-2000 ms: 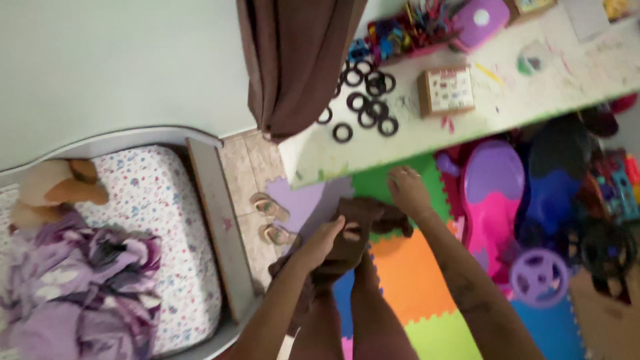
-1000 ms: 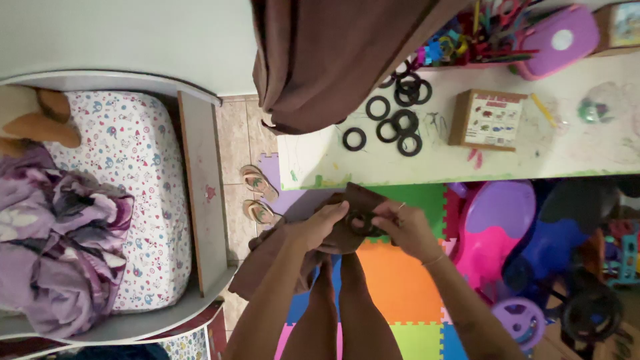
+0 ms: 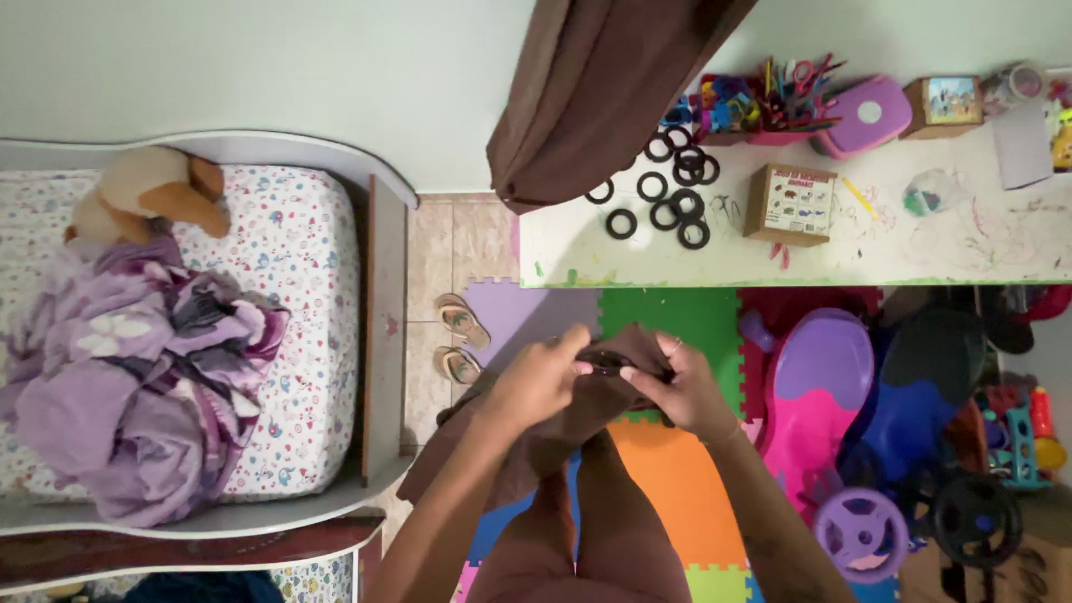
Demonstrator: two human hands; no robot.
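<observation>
Brown fabric [image 3: 557, 440] hangs between my hands and drapes down to the lower left over my legs. My left hand [image 3: 540, 377] pinches its upper edge, thumb beside a dark ring [image 3: 605, 362] set at the cloth. My right hand [image 3: 678, 381] grips the cloth on the ring's other side, with its thumb at the ring. Part of the ring is hidden by cloth and fingers. Several loose black rings [image 3: 621, 224] lie on the white table [image 3: 670, 272] above my hands. A brown curtain [image 3: 603, 100] hangs down beside them.
A small box [image 3: 790, 205], a yellow pencil [image 3: 861, 198] and a purple case [image 3: 871, 115] are on the table. Ride-on toys [image 3: 821, 377] stand below it at right. Sandals [image 3: 459, 364] lie on the floor. At left, a bed [image 3: 310, 335] holds a purple blanket [image 3: 126, 377] and plush toy.
Both hands have come together at the ring; one second ago my right hand was at its right side and my left hand on the cloth to its left. The view has shifted.
</observation>
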